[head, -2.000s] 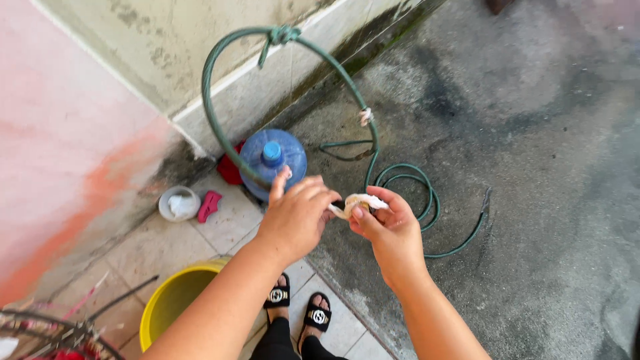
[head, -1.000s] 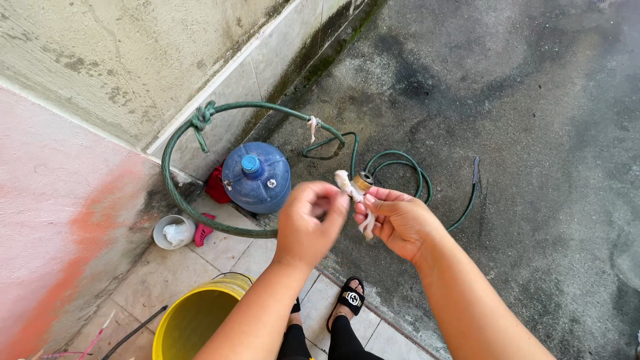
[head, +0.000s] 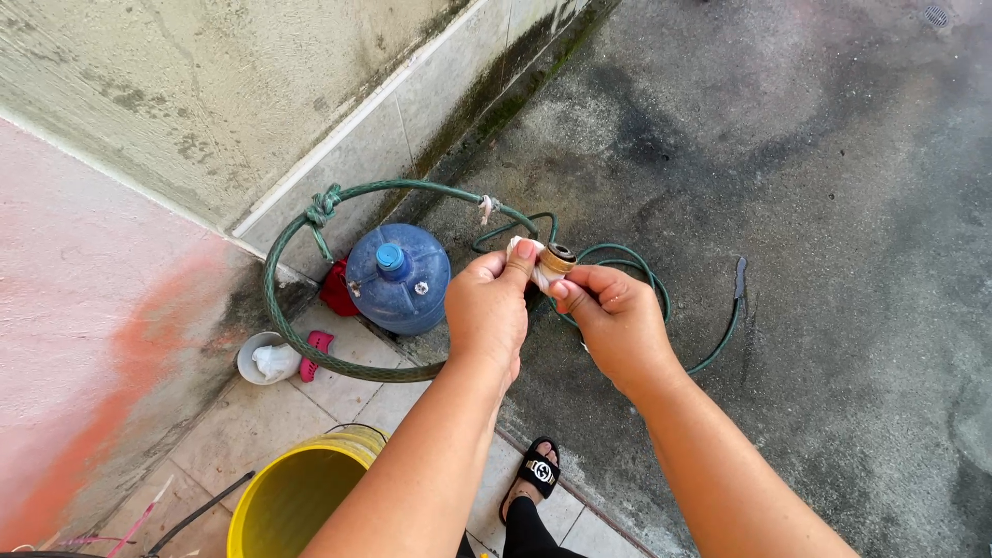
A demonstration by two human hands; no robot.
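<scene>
Near the middle of the head view, my left hand (head: 492, 306) pinches a strip of white cloth (head: 521, 246) between thumb and fingers. The strip lies against a brass hose fitting (head: 558, 260) with a dark round opening facing up. My right hand (head: 620, 322) holds the fitting and the cloth's lower part from the right. A thick green hose (head: 372, 370) loops from behind my left forearm round to the left and back behind my hands. It carries a knotted piece of green hose (head: 322, 208) and a small pale tie (head: 487, 208).
A blue water jug (head: 399, 279) stands inside the hose loop, by a red cloth (head: 339, 291). Left of it are a white bowl (head: 252, 370) and a pink object (head: 314, 356). A yellow bucket (head: 240, 515) is at lower left. Thinner green hose (head: 725, 337) lies on the concrete.
My left hand, apart from the fitting a second ago, now grips the cloth right beside it. The brass fitting shows more plainly than two seconds ago. The view has shifted.
</scene>
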